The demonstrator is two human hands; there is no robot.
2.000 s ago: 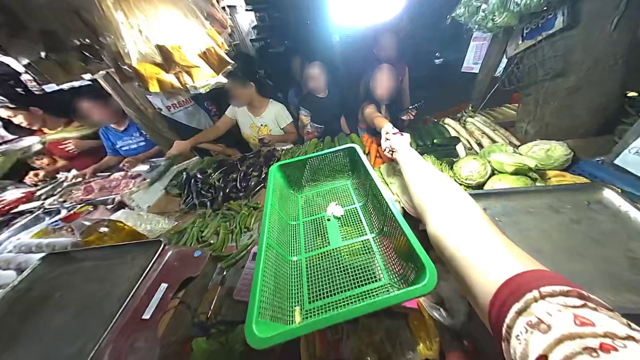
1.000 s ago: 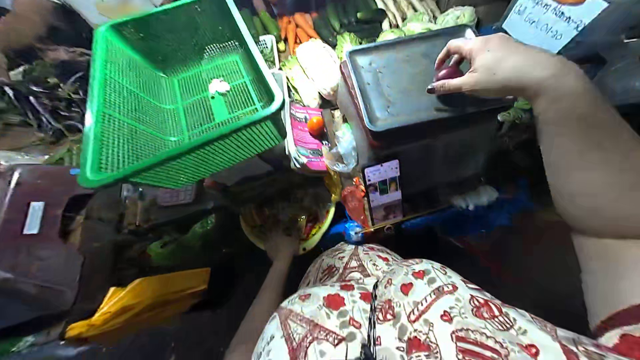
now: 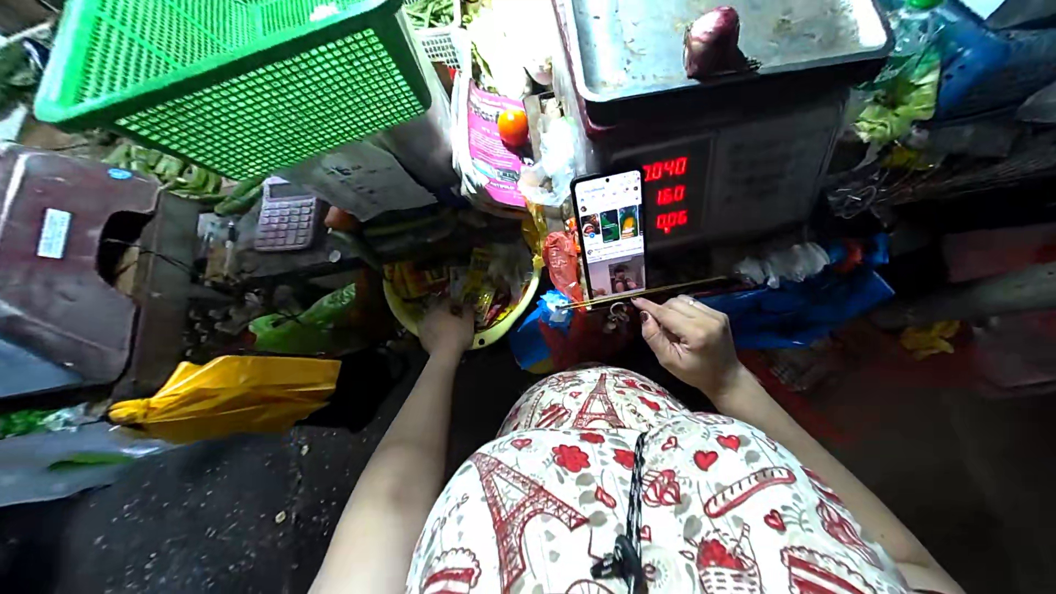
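My left hand (image 3: pixel 448 323) reaches into a yellow-rimmed basin (image 3: pixel 396 312) that holds small packets; its fingertips are hidden among them. My right hand (image 3: pixel 686 337) is half curled just below a lit smartphone (image 3: pixel 611 235), its index finger near the phone's bottom edge; whether it touches is unclear. Behind the phone stands a digital weighing scale (image 3: pixel 759 177) with red figures. A red onion (image 3: pixel 714 43) lies on the scale's metal tray (image 3: pixel 606 92).
A green plastic basket (image 3: pixel 264 107) stands at the upper left, above a calculator (image 3: pixel 285 219). A tomato (image 3: pixel 512 128) rests by a pink packet (image 3: pixel 492 153). A yellow plastic bag (image 3: pixel 235 396) lies at left. A brown container (image 3: pixel 62 272) stands at the far left.
My right hand has let go of the onion on the scale's tray and moved down to below the phone. My left hand stays in the basin. The view has tilted down since the first frame.
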